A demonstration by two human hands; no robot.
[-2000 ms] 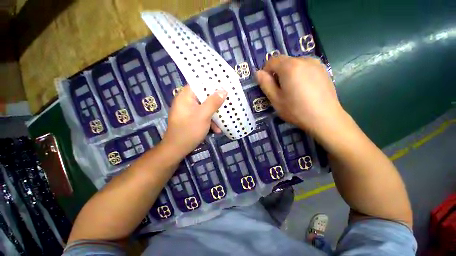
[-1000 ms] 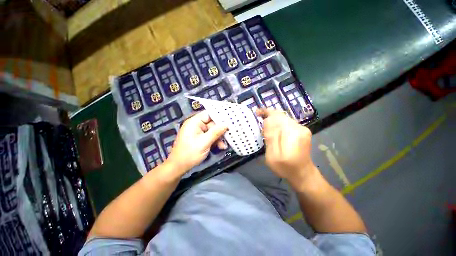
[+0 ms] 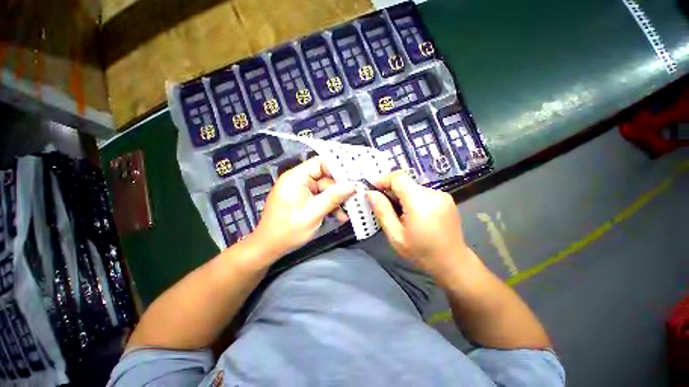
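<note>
The white sticker sheet (image 3: 361, 215) with rows of black dots is held bent in front of my body, its thin upper end reaching left over the tray. My left hand (image 3: 298, 208) pinches its left side. My right hand (image 3: 419, 215) has thumb and forefinger closed at its right edge; a small dark spot shows at these fingertips, too small to name. Behind lies the tray (image 3: 198, 170) of dark blue-purple moulded parts (image 3: 302, 75) with gold emblems, in upright rows with sideways parts between. My hands and the sheet hide some lower parts.
A reddish-brown flat rectangle, perhaps a smartphone (image 3: 131, 190), lies left of the tray on the green bench (image 3: 529, 98). Stacked shiny trays (image 3: 72, 257) stand at far left. Brown cardboard (image 3: 227, 38) is behind the tray. The grey floor with a yellow line (image 3: 589, 238) shows at right.
My right hand has moved left onto the sheet, and the sheet is now bent more narrowly between both hands. Compared with the oldest frame, the tray looks smaller and the view has shifted.
</note>
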